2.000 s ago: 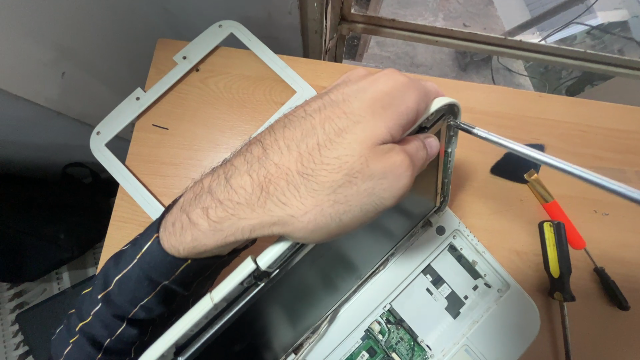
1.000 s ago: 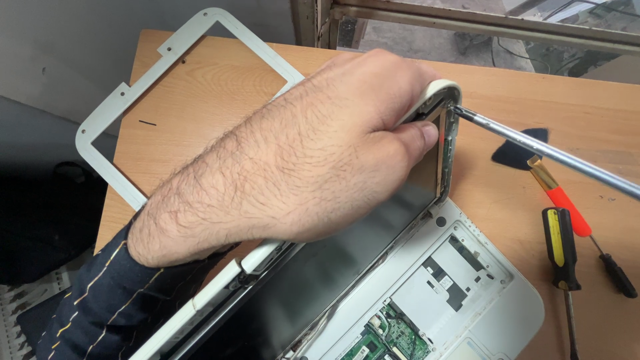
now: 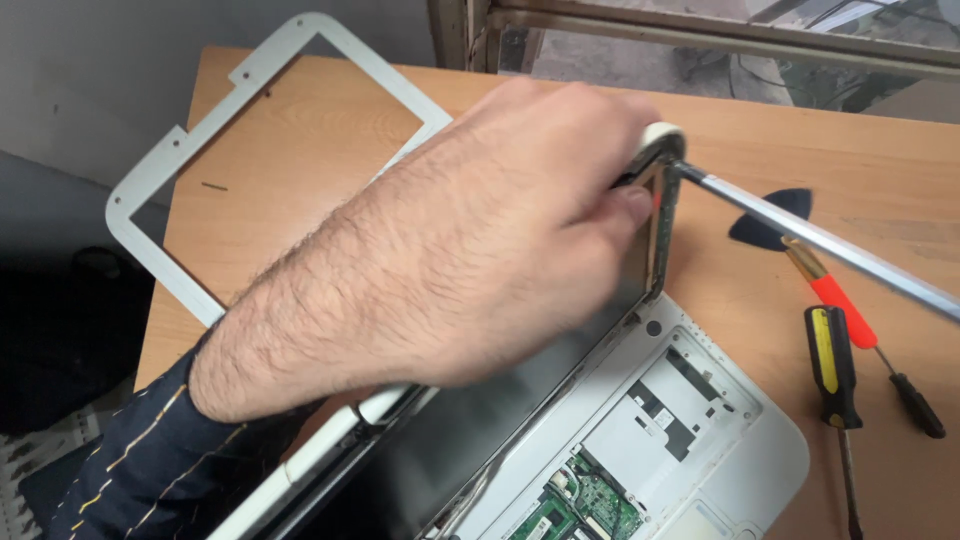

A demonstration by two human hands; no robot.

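Observation:
My left hand (image 3: 525,225) reaches across the view and grips the upper corner of a laptop's display lid (image 3: 663,225), which stands on edge with its bezel off. A screwdriver's steel shaft (image 3: 810,232) comes in from the right, its tip at that lid corner. Its handle lies outside the view, and so does my right hand. Beneath the lid, the white laptop base (image 3: 772,427) shows its underside with covers removed and a green circuit board (image 3: 592,495) exposed. The dark screen panel (image 3: 480,420) lies partly hidden under my left hand and wrist.
A white screen bezel frame (image 3: 161,154) lies on the wooden table (image 3: 885,172), overlapping its left edge. At the right lie a black plastic pick (image 3: 772,217), a brush with a red handle (image 3: 844,311), a yellow-black screwdriver (image 3: 832,367) and a small black-handled tool (image 3: 916,405). A metal-framed window (image 3: 712,37) borders the far side.
My left hand stays on the lid corner, and the screwdriver tip remains there. The shaft slants somewhat more steeply now than two seconds ago.

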